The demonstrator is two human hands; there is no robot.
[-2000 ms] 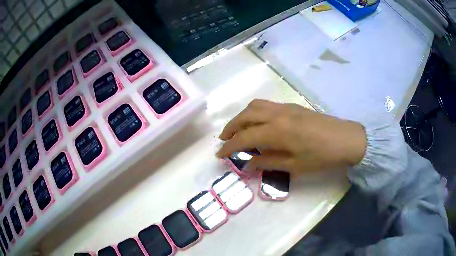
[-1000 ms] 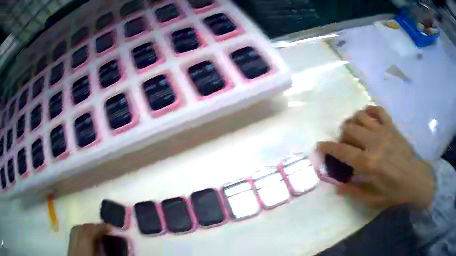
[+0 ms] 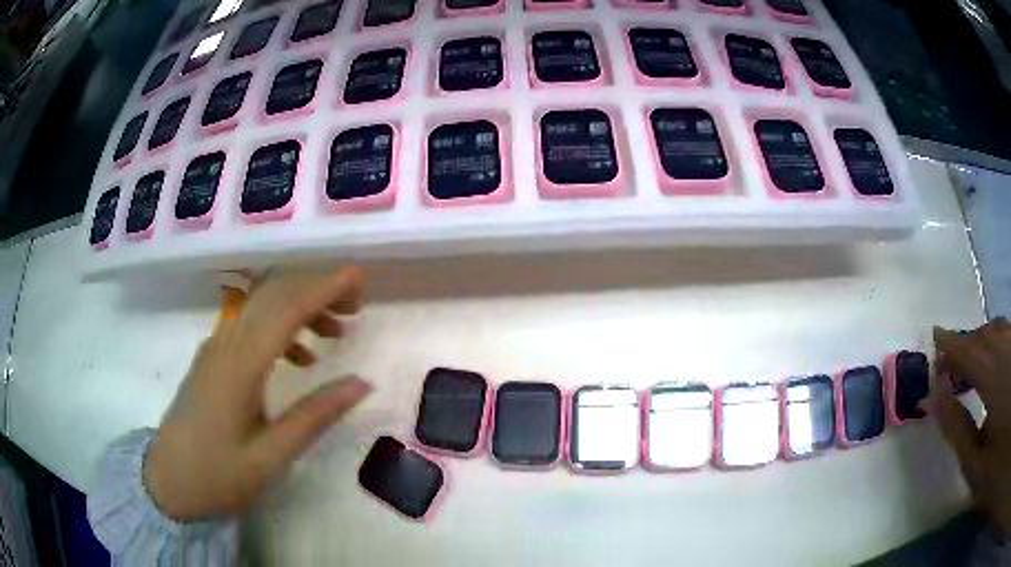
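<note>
Several pink-rimmed smartwatch units (image 3: 680, 425) lie in a slightly curved row on the cream-white surface. The middle ones reflect white light. One separate unit (image 3: 402, 476) lies tilted at the near left of the row. My left hand (image 3: 255, 393) is open, left of the row, fingers and thumb apart, nothing in it. An orange-handled tool (image 3: 228, 306) lies just beyond it, partly hidden. My right hand (image 3: 978, 404) is cut off by the right edge, its fingers beside the rightmost unit (image 3: 911, 384). Something dark shows between its fingers; its grip is unclear.
A thick white foam tray (image 3: 532, 220) spans the back, its pockets holding rows of pink-rimmed units with printed faces (image 3: 579, 146). Its front edge stands over the work surface. A paler surface (image 3: 989, 216) lies beyond a seam at the far right.
The view has swung left. My left hand has let go of the unit at the row's left end and moved up towards the orange tool. My right hand remains by the row's right end.
</note>
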